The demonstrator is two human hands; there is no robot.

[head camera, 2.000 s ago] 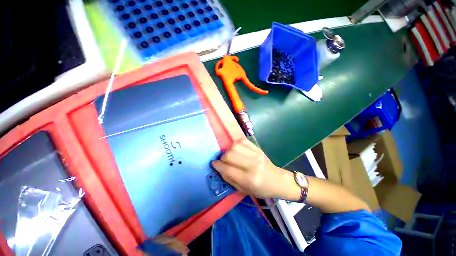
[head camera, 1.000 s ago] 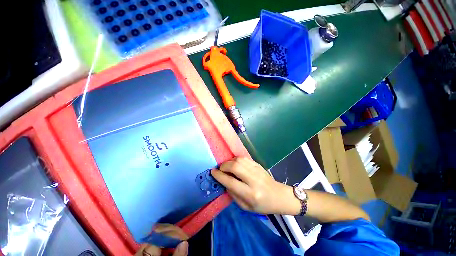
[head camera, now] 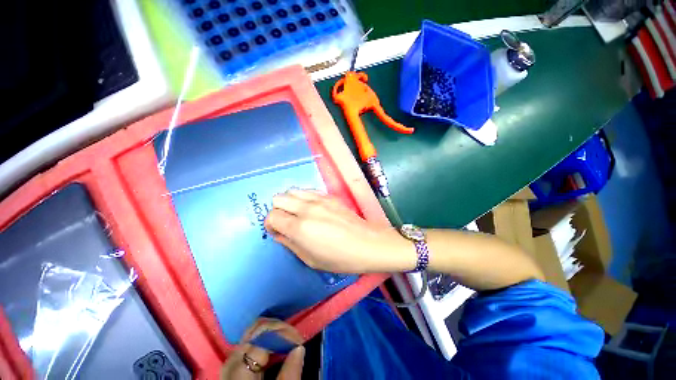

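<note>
A blue-grey tablet [head camera: 222,245] lies back up in the right pocket of a coral-red foam tray [head camera: 133,208]. Its camera area is mostly hidden under my right hand. My right hand [head camera: 319,231] is over the tablet's "SMOOTH" logo, thumb and fingertips together; whether they hold a small piece cannot be told. My left hand [head camera: 261,355] is at the tablet's near edge, partly cut off by the picture's bottom, with a blue film piece [head camera: 274,341] between its fingers. A second tablet [head camera: 74,245] lies in the left pocket with wrinkled clear film [head camera: 70,315] on it.
An orange air blow gun [head camera: 359,115] lies right of the tray. Beyond it are a blue bin [head camera: 478,82] of small black pieces and a pale bottle [head camera: 508,70]. A blue parts tray [head camera: 252,30] is at the back. Cardboard boxes [head camera: 519,223] stand at the right.
My right hand has moved left and away from me, from the camera area to over the logo. My left hand stays at the near edge with the blue film. The view has shifted slightly.
</note>
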